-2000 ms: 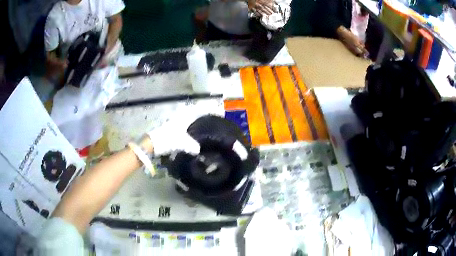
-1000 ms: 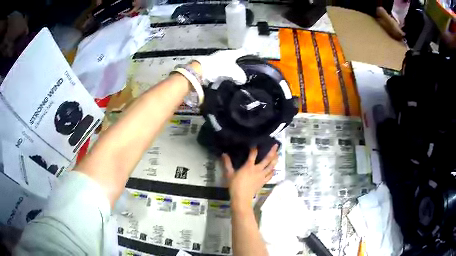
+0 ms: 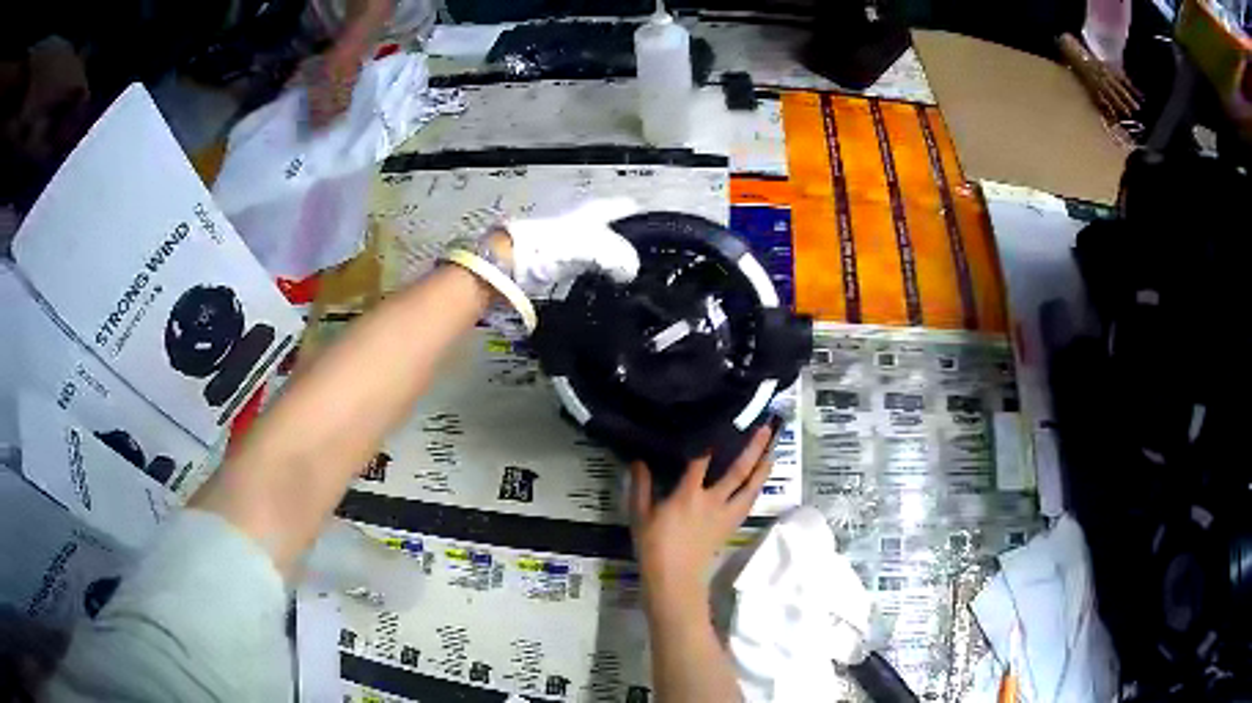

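A black desk fan (image 3: 680, 330) stands on the sheet-covered bench in front of me, its round head facing up towards me. My left hand (image 3: 570, 250), in a white glove with a yellowish band at the wrist, holds the upper left of the fan head; its fingertips are partly hidden. My right hand (image 3: 698, 511) is bare, its fingers spread over the fan's lower front edge at the base. The base is mostly hidden under the head and fingers. A crumpled white cloth (image 3: 799, 604) lies right of my right forearm.
White printed cartons (image 3: 158, 275) stand at left. A translucent bottle (image 3: 665, 80) stands at the back. Orange sheets (image 3: 893, 206) and brown cardboard (image 3: 1023, 117) lie behind right. Black fans (image 3: 1153, 412) crowd the right edge. A dark stick (image 3: 879, 678) lies by the cloth. Other people's hands show at the back.
My right hand has come in from below and onto the fan's base since the oldest frame. The fan has shifted slightly down in view since one second ago, with both hands still on it.
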